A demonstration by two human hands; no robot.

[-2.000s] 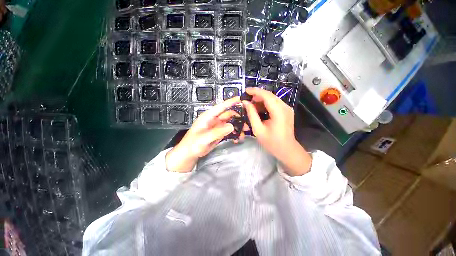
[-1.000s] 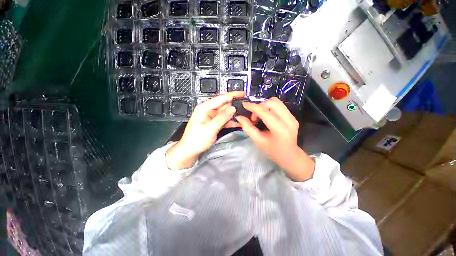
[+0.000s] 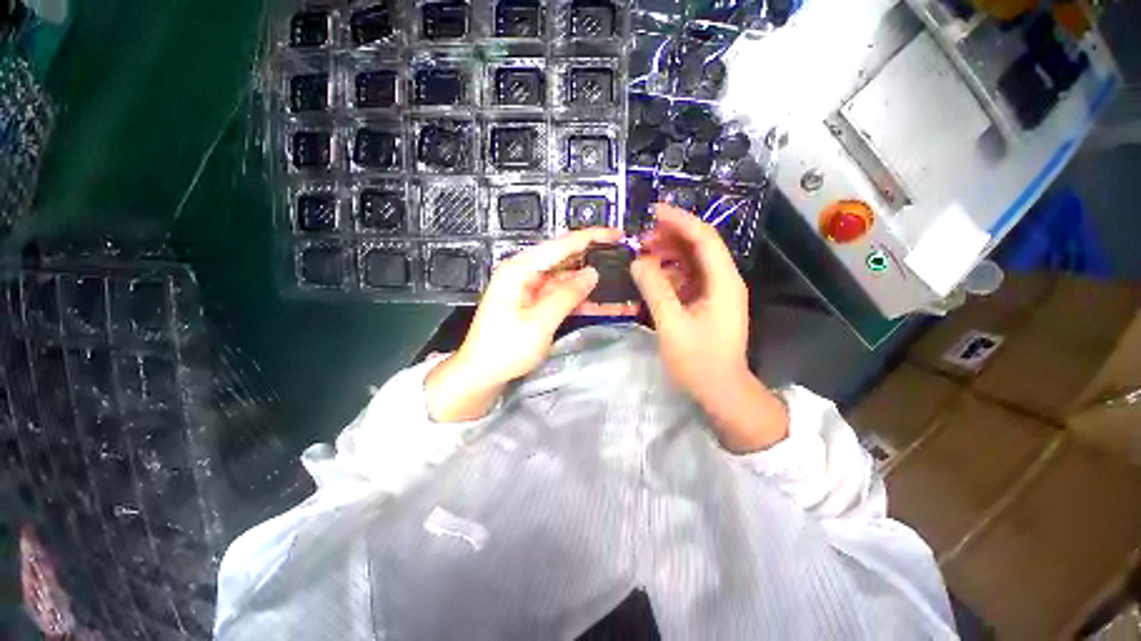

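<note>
A small dark rounded-square housing is held in front of my chest, just below the near edge of the large blister tray. My left hand grips its left side between thumb and fingers. My right hand has its thumb at the housing's right side, with the index finger raised above it. The fingers partly hide the housing, and I cannot tell whether a second part is joined to it. The large tray holds black housings in square pockets.
A second shiny tray with dark small parts lies right of the large tray. The white press machine stands at right, with its red emergency stop button and green button. Cartons are at lower right. More clear trays lie at left.
Earlier the fingers were bunched around dark pieces; now the housing lies more exposed between my hands. My right index finger has lifted. The view has shifted, so the large tray appears higher than two seconds ago.
</note>
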